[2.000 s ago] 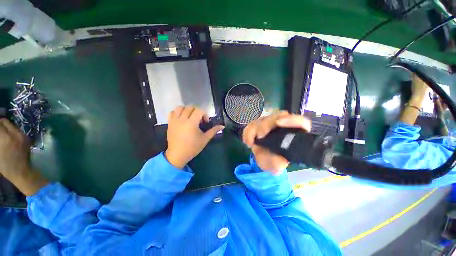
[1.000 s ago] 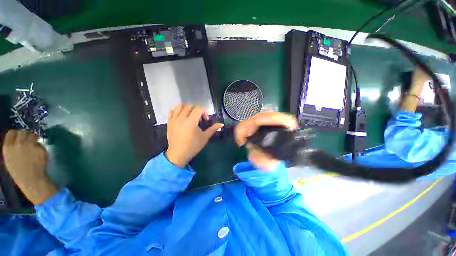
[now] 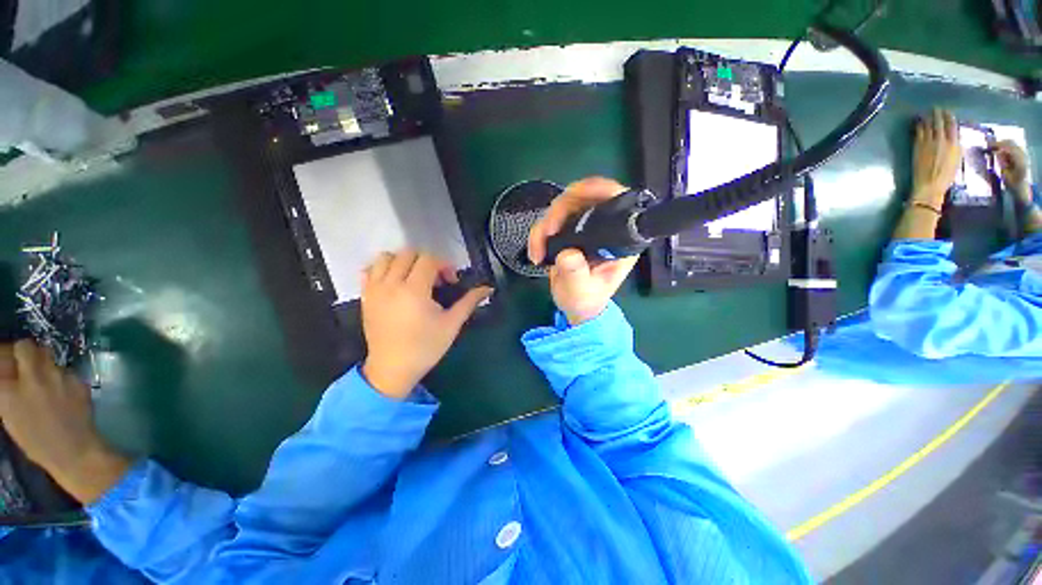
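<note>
My right hand [image 3: 585, 251] is shut on the black electric screwdriver [image 3: 600, 229], over the right part of the round screw tray [image 3: 523, 217]. The screwdriver's bit is hidden. The open tablet unit [image 3: 283, 217] has a silver plate [image 3: 377, 206] in its middle and a circuit board [image 3: 349, 114] at its far end. My left hand [image 3: 411, 314] rests at its near right corner. Thumb and fingers are at a small black block [image 3: 459, 286] there.
A second unit [image 3: 737, 254] with a bright white centre lies right of the tray. A black box-like body [image 3: 814, 299] lies beyond it. At left, a neighbour's hand [image 3: 46, 417] is by loose metal parts [image 3: 57, 297]. Another person's hands [image 3: 939, 154] work at far right. A thick cable [image 3: 788, 171] arches overhead.
My right hand and the screwdriver have moved up, from beside the tablet's near corner to over the tray. The left hand stays at the block. The view has shifted slightly.
</note>
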